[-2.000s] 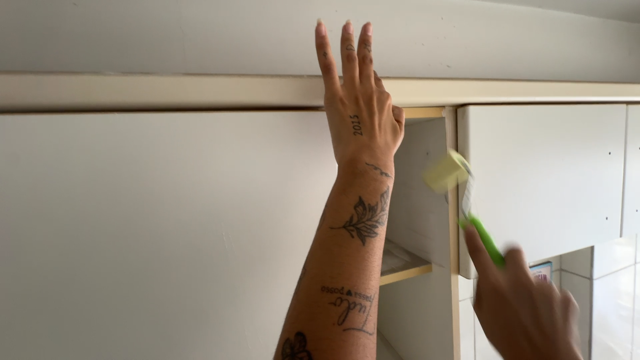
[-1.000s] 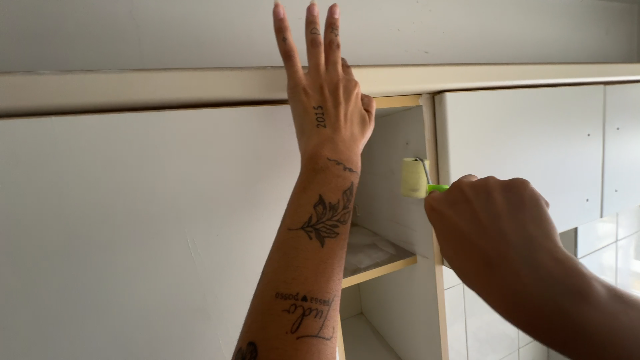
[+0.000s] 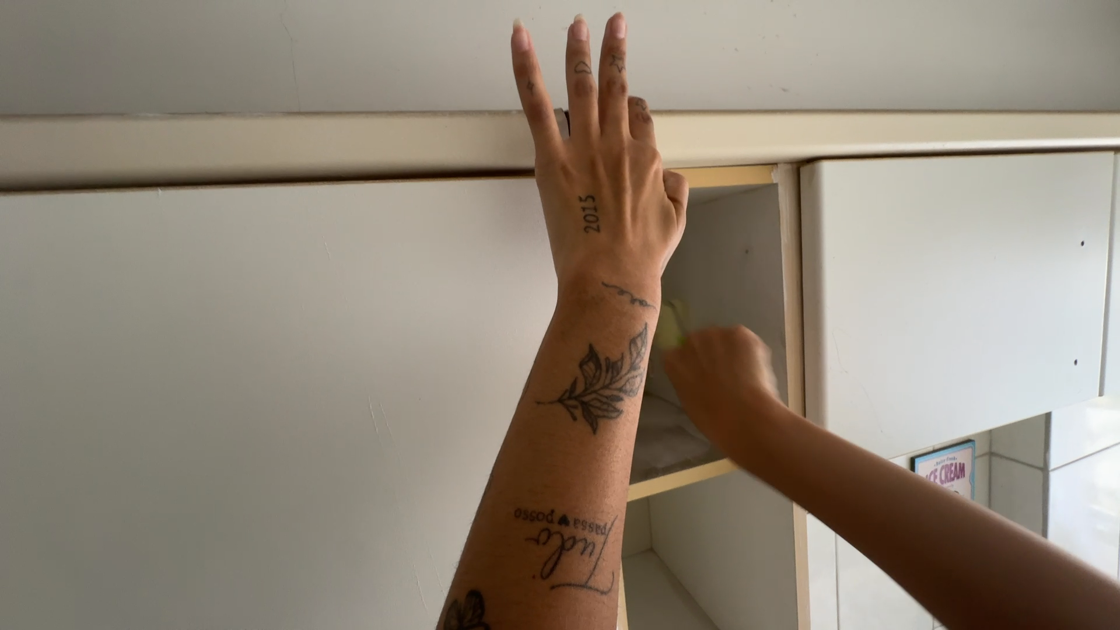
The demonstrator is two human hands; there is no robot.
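My left hand (image 3: 608, 184) is raised against the cream top rail (image 3: 350, 144) of a wall cupboard, three fingers spread upward and its thumb side toward the opening. It seems to hold nothing, though its palm is hidden. My right hand (image 3: 722, 376) is closed on a small paint roller (image 3: 672, 324), blurred and partly behind my left forearm, at the open cupboard compartment. The roller's handle is hidden in the fist. A white sliding or hinged cupboard panel (image 3: 262, 394) fills the left side.
The open cupboard has a shelf with a cream front edge (image 3: 687, 479) and a cream upright (image 3: 792, 350). To its right is a white cupboard door (image 3: 945, 297). Below that door are white wall tiles (image 3: 1085, 490) and a small sign with writing (image 3: 949, 468).
My right hand has moved left with the roller, from beside the cupboard's upright to inside or in front of the opening. My left hand stays at the top rail.
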